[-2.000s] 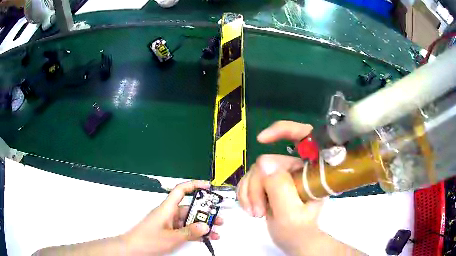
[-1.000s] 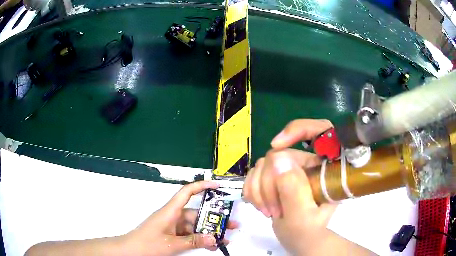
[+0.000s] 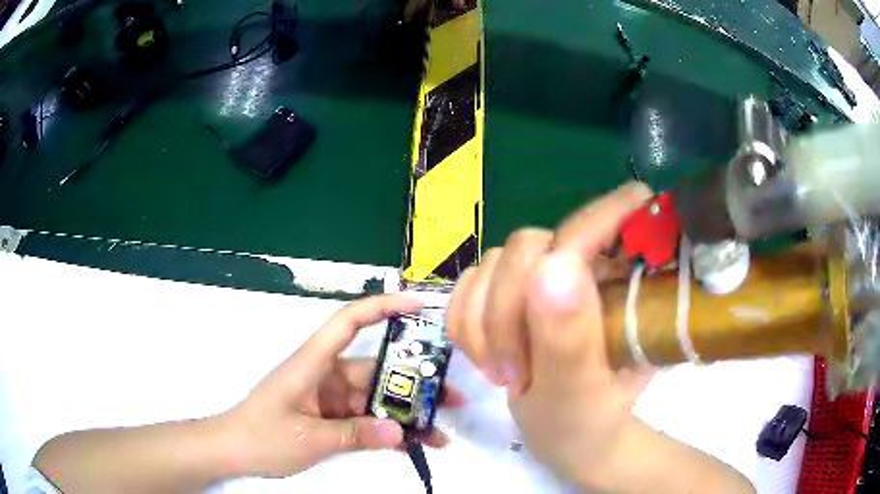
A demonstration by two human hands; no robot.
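Note:
An open black power adapter unit (image 3: 410, 374) shows its circuit board with a yellow transformer, white round parts and a blue part; a black cord leaves its lower end. My left hand (image 3: 333, 386) holds it by the edges over the white work sheet (image 3: 174, 357). My right hand (image 3: 550, 338) grips the glue gun (image 3: 743, 314), which has an amber barrel with white ties and a red part. The gun's pale nozzle is mostly hidden by my fingers, close to the board's upper right end. Whether it touches cannot be told.
A green conveyor belt (image 3: 347, 207) runs across behind the sheet, carrying a black adapter case (image 3: 274, 143) and cords. A yellow-black striped guard bar (image 3: 449, 183) lies across it. A red plastic basket (image 3: 838, 434) stands at right, with a black unit (image 3: 782, 431) beside it.
The view has shifted, so the belt and guard bar sit higher. The black case on the belt has moved right. Both hands keep their holds, and the gun appears larger and farther right.

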